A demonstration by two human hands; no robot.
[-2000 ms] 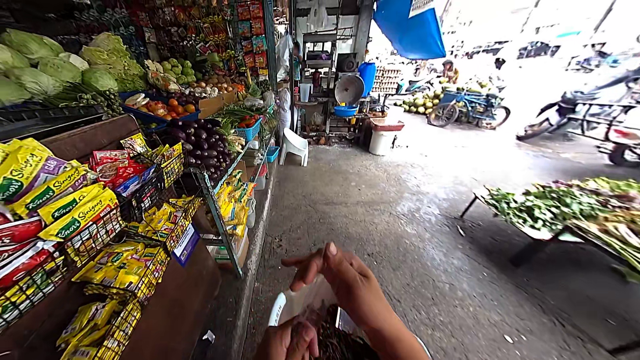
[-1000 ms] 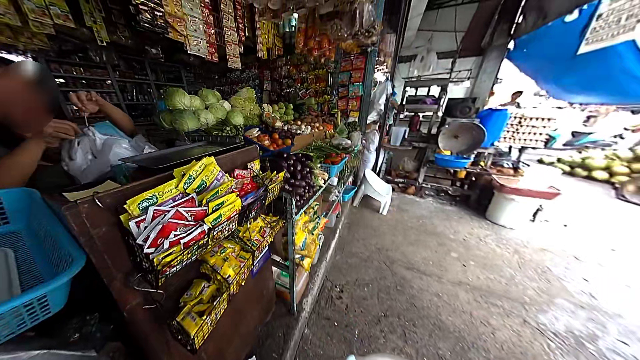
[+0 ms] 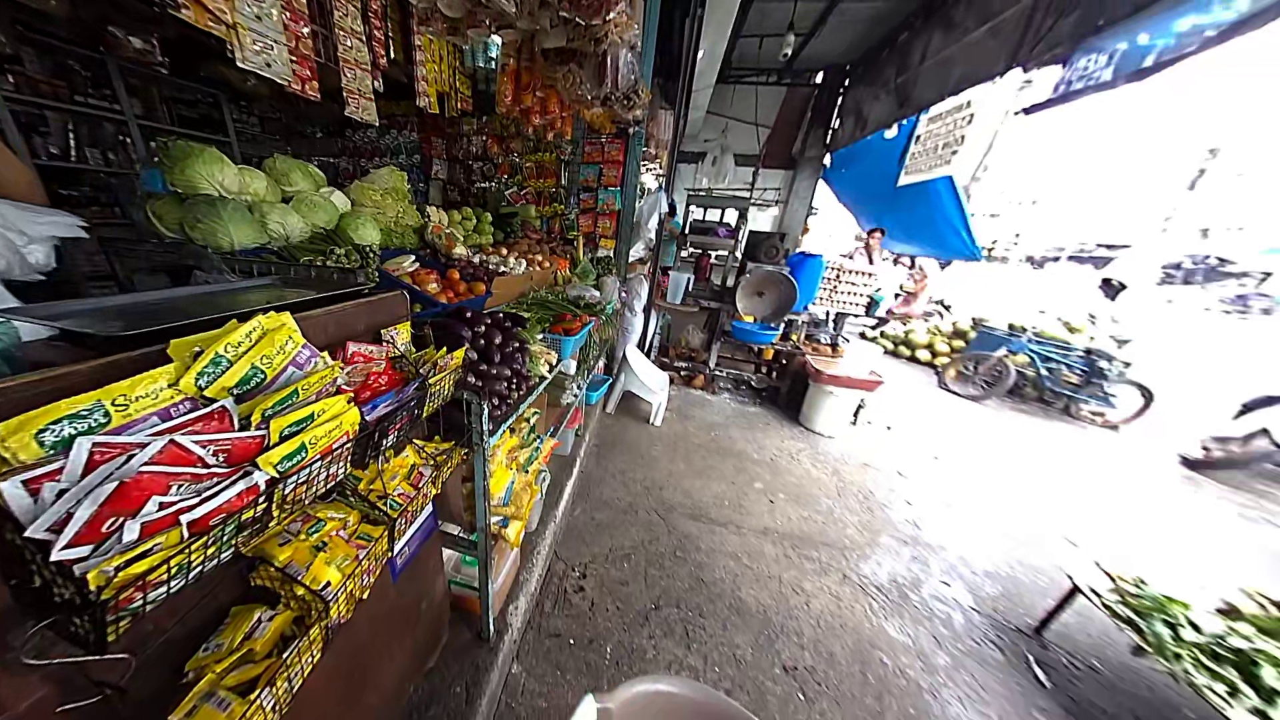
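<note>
Neither my left hand nor my right hand shows in the head view. The pale rim of a container point(image 3: 665, 698) just enters at the bottom edge, and what lies inside it is hidden. On the left, black wire baskets point(image 3: 285, 500) hold yellow seasoning packets point(image 3: 250, 360) and red-and-white packets point(image 3: 150, 480). Behind them, a metal tray point(image 3: 180, 305) lies in front of green cabbages point(image 3: 225, 222). Dark eggplants point(image 3: 490, 360) are piled on a rack beside the walkway.
A white plastic chair point(image 3: 642, 382) stands by the rack. Farther on are a white bucket point(image 3: 830, 408) with a reddish top and a blue cart with wheels point(image 3: 1050, 370). Leafy greens point(image 3: 1190, 630) lie on a low table at lower right. A concrete curb point(image 3: 540, 570) edges the stall.
Both my hands, seen over the container two seconds ago, are out of view. The view swung left toward the stall, then back right. The other person's hands with the plastic bag have left the picture.
</note>
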